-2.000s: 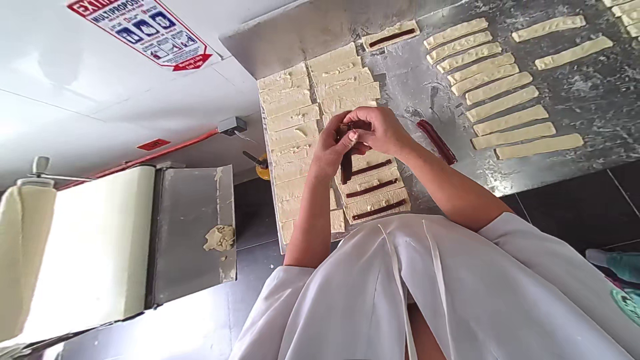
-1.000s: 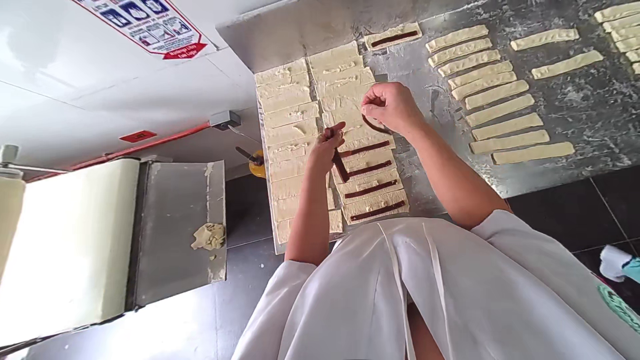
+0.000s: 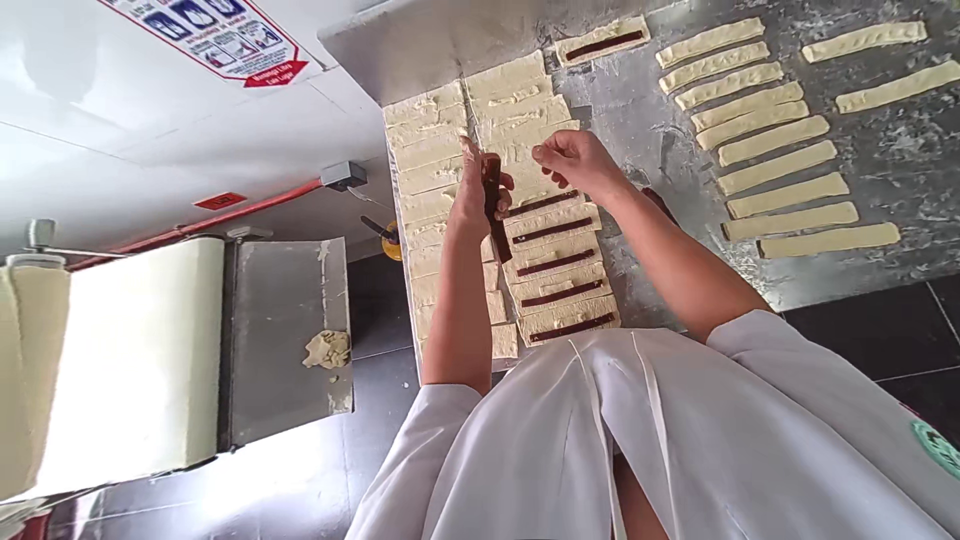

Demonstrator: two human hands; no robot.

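Note:
My left hand [image 3: 482, 191] is shut on a bundle of dark red-brown filling strips [image 3: 493, 202], held upright over the dough. To its right, my right hand [image 3: 581, 161] hovers above the right column of dough pieces with curled fingers; nothing shows between them. Under and below the hands, several flat dough rectangles [image 3: 566, 244] each bear one dark strip [image 3: 555, 261]. Farther up that column and in the left column, dough pieces [image 3: 431, 154] have no strip on them. One separate dough piece [image 3: 600, 41] with a strip lies at the table's back.
Rolled dough sticks [image 3: 784, 142] lie in a row on the floured steel table [image 3: 637, 97], with two more farther right. Another dark piece [image 3: 660, 206] is partly behind my right forearm. A dough sheeter [image 3: 135, 360] with a steel tray [image 3: 285, 300] stands at left.
A dark strip that hung from my right hand now lies on a dough piece above the other filled ones. The right hand has moved down a little, and the bundle remains in my left.

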